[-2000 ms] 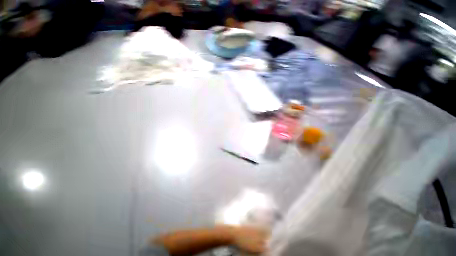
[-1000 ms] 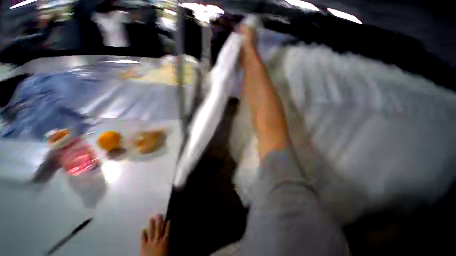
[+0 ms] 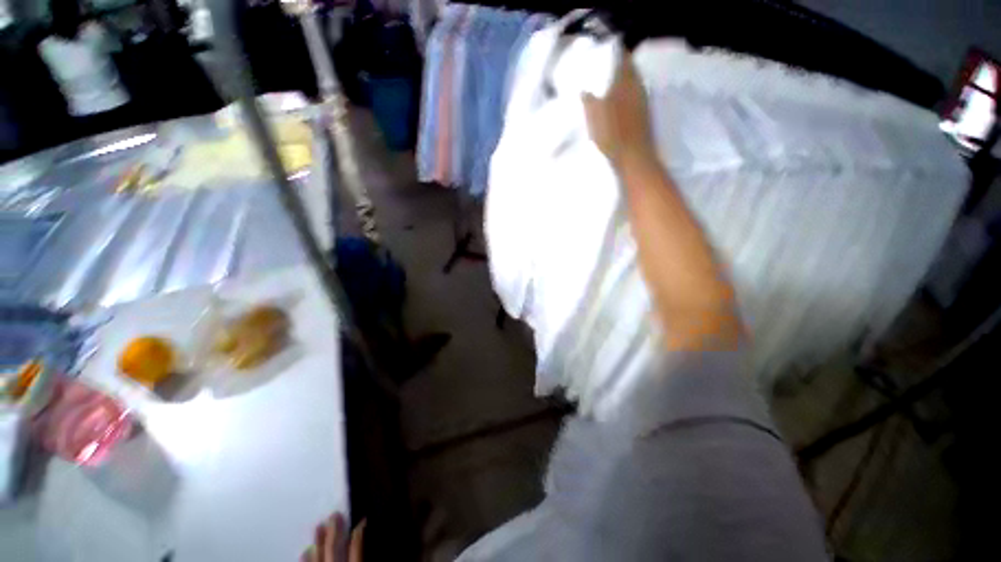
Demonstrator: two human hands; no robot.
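A white shirt (image 3: 549, 165) hangs at the near end of a dense row of white shirts (image 3: 790, 209) on a rail. A dark hanger (image 3: 582, 24) shows at its top. My right hand (image 3: 620, 110) is raised, with the arm stretched out, and grips the shirt near its collar; the fingers are partly hidden by blur and cloth. My left hand (image 3: 333, 540) is at the near edge of the white table (image 3: 263, 439), cut off by the bottom of the picture. Its visible fingers are apart and hold nothing.
An orange fruit (image 3: 147, 360), a small clear bag (image 3: 252, 335) and a pink bottle (image 3: 82, 420) are on the table. Clear poly bags (image 3: 165, 247) lie farther back. A slanted grey pole (image 3: 274, 165) stands by the table. Blue garments (image 3: 483, 93) hang behind. A person (image 3: 82, 71) is far left.
My view has turned right. The white shirt, carried in my raised right hand a second ago, is now against the row on the rail. My left hand stays at the table edge.
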